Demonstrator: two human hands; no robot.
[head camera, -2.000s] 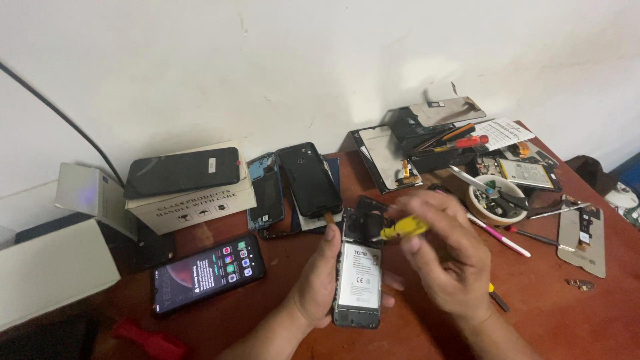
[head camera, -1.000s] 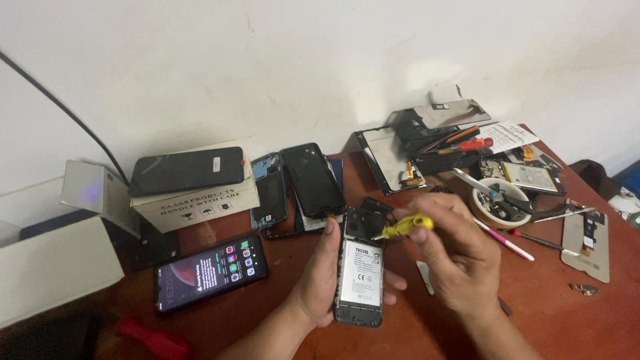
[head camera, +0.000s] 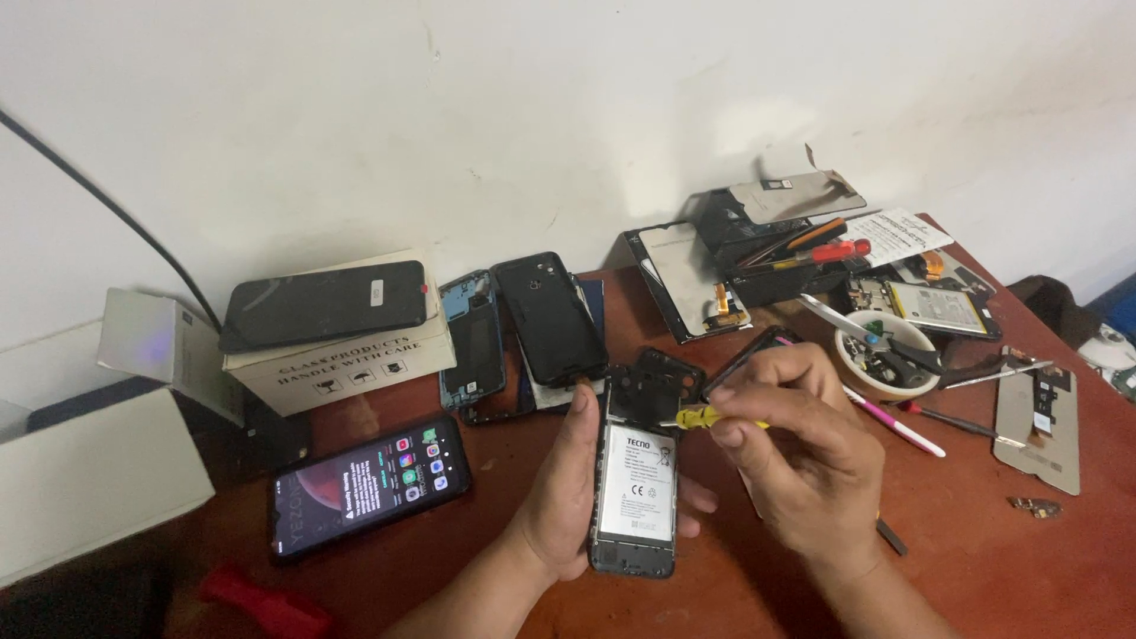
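Observation:
My left hand (head camera: 568, 493) holds an opened Tecno smartphone (head camera: 635, 550) upright by its sides, its back off and the white battery (head camera: 637, 497) showing. A black plate (head camera: 632, 395) covers the phone's upper part, and a loose black piece with camera openings (head camera: 679, 371) sits behind its upper right edge. Between the thumb and fingers of my right hand (head camera: 799, 453) is a small yellow-handled screwdriver (head camera: 697, 418), its shaft pointing left over the phone just above the battery. Whether the tip touches the phone cannot be told.
A lit smartphone (head camera: 368, 486) lies at left, before a carton (head camera: 355, 377) bearing a black phone screen (head camera: 324, 306). Phone housings (head camera: 546, 315) lie behind my left hand. To the right are a bowl of small parts (head camera: 887, 390), a pink-and-white pen-like tool (head camera: 896, 426) and a metal plate (head camera: 1034, 453).
My right hand has brought the yellow screwdriver from above the phone's right side to a lower, nearly level position over it. My left hand keeps holding the phone.

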